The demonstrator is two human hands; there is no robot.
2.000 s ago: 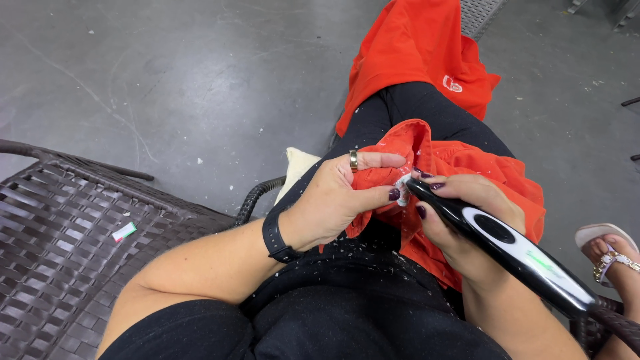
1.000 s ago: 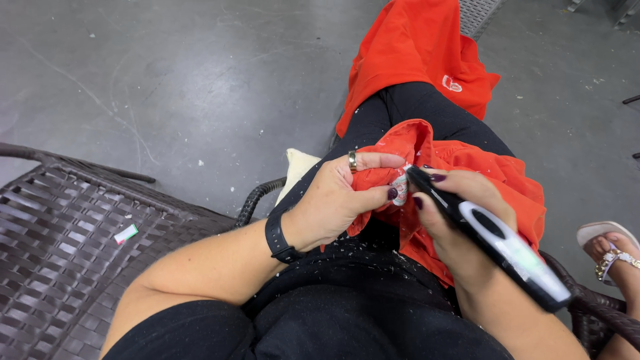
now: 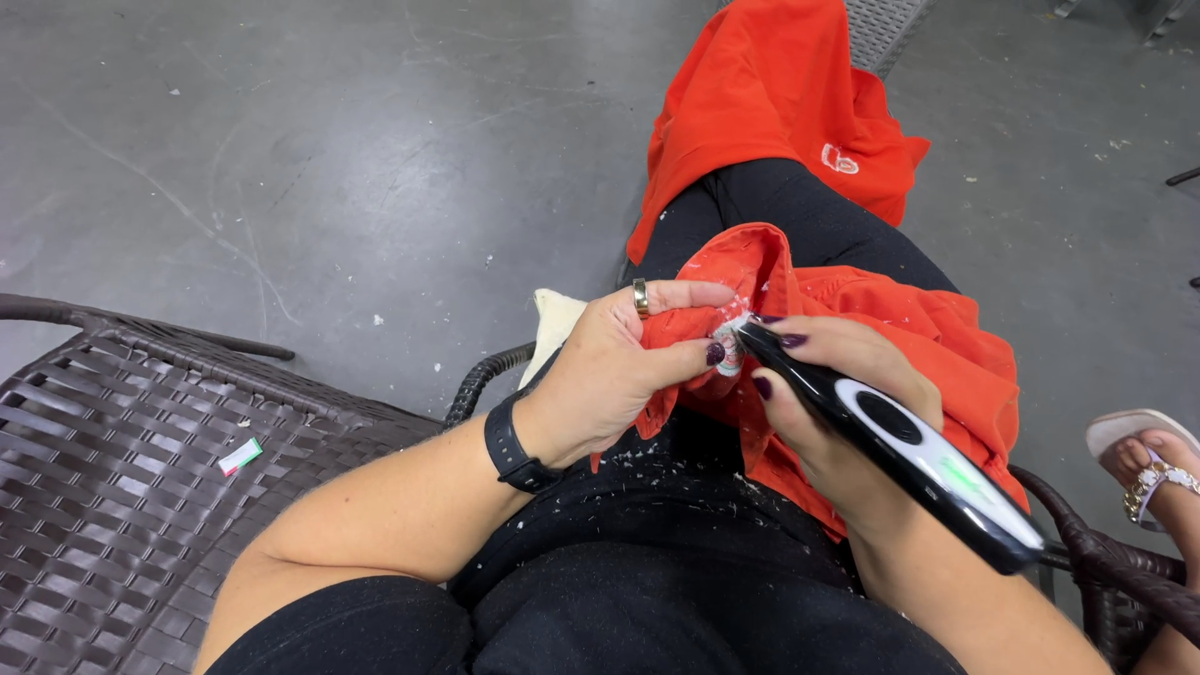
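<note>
An orange-red garment (image 3: 900,300) lies bunched over my lap. My left hand (image 3: 628,361) pinches its fabric between thumb and fingers, around a small white embroidered patch (image 3: 729,347) with loose threads. My right hand (image 3: 834,403) grips a black-and-white handheld electric trimmer (image 3: 881,422) with a green light; its narrow tip rests at the patch, and the exact contact is hidden. White thread bits are scattered over my black clothing (image 3: 656,525). Further down my legs, more orange-red cloth (image 3: 750,103) with a white embroidered emblem (image 3: 839,159) is draped.
A brown woven chair (image 3: 122,487) stands at the left with a small white, green and red packet (image 3: 240,457) on its seat. My chair's armrest (image 3: 1078,534) is at the right, near another person's sandalled foot (image 3: 1148,459). A cream cushion (image 3: 555,323) shows beside my left hand.
My right hand has tilted the trimmer; its rear end shows nearer to my body than two seconds ago. My left hand keeps its pinch on the cloth.
</note>
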